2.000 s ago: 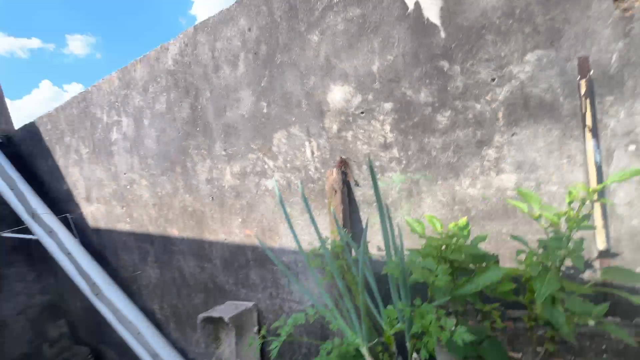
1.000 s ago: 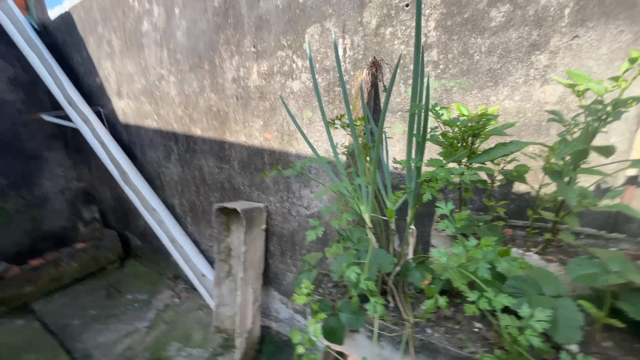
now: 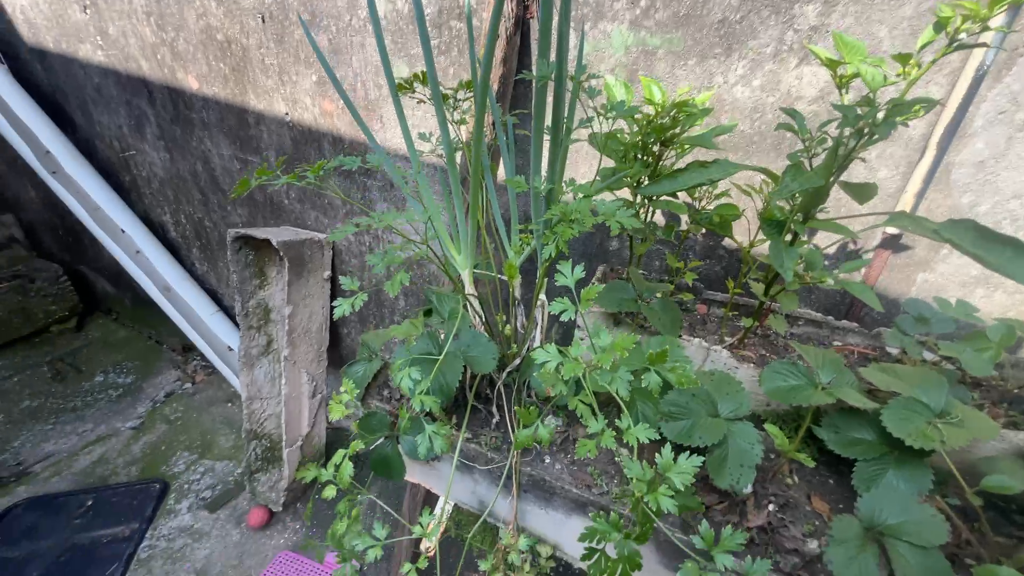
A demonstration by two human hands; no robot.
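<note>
Neither my left hand nor my right hand shows in the head view. A clump of green onions [image 3: 472, 192] stands upright at the centre, its pale bases among leafy parsley [image 3: 640, 464]. Strawberry leaves [image 3: 712, 432] spread low at the right, over dark soil [image 3: 768, 496]. Behind them, bushy pepper-like plants [image 3: 792, 216] grow near the wall. A wooden stake [image 3: 506, 56] rises behind the onions.
A rough concrete block [image 3: 284, 360] stands left of the plants. A white pipe or gutter [image 3: 120, 224] leans diagonally by the weathered wall [image 3: 360, 48]. On the floor lie a red ball [image 3: 258, 517], a black tray-like object [image 3: 80, 528] and a pink perforated item [image 3: 300, 565].
The view has tilted down from the wall and sky onto the plants and floor. No hand appears in any of the frames.
</note>
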